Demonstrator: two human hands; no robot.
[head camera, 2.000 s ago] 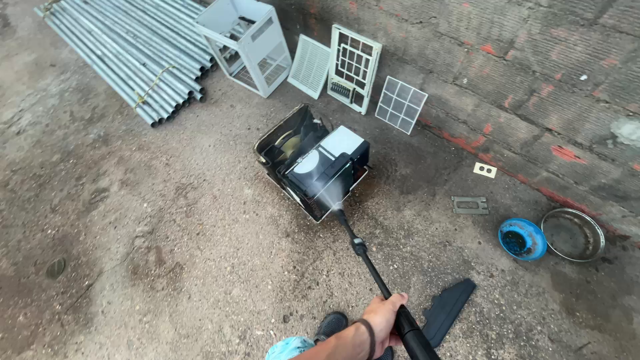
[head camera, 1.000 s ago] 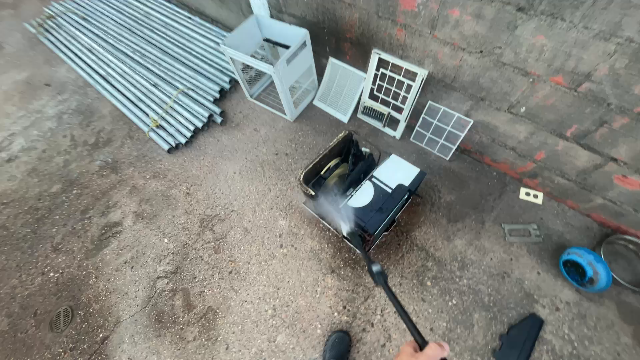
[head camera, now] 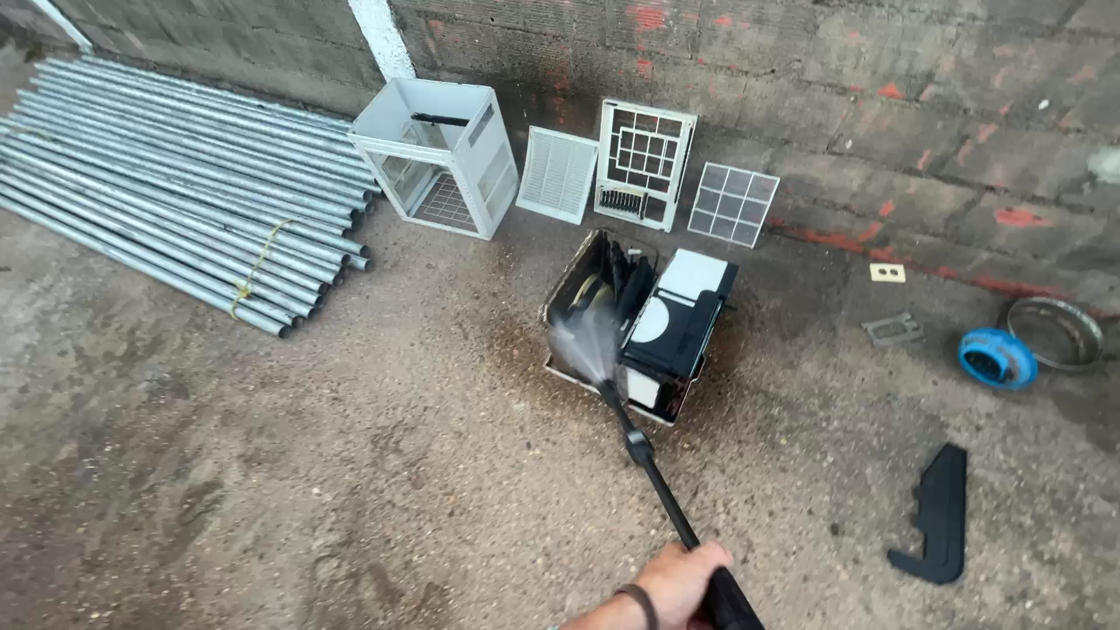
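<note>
My left hand [head camera: 678,582], with a dark band at the wrist, is closed around the black pressure-washer wand [head camera: 669,499] at the bottom of the view. The wand slants up and left, and a white fan of spray leaves its nozzle. The spray strikes the lower left part of an opened air conditioner chassis [head camera: 678,328], which sits on the wet ground. Dark curved parts stand in the chassis's left side; a black housing with white panels fills its right side. My right hand is out of view.
A white casing [head camera: 479,166], a louvred panel [head camera: 557,175], a front grille frame [head camera: 646,166] and a mesh filter [head camera: 733,206] stand near the block wall. Metal pipes [head camera: 175,184] lie left. Rightward are a blue round part [head camera: 997,359], a metal pan [head camera: 1054,332] and a black plastic piece [head camera: 943,516].
The spray has shifted from the chassis's near edge toward its left side. Two seconds ago my feet showed at the bottom; now they do not. The view has swung right.
</note>
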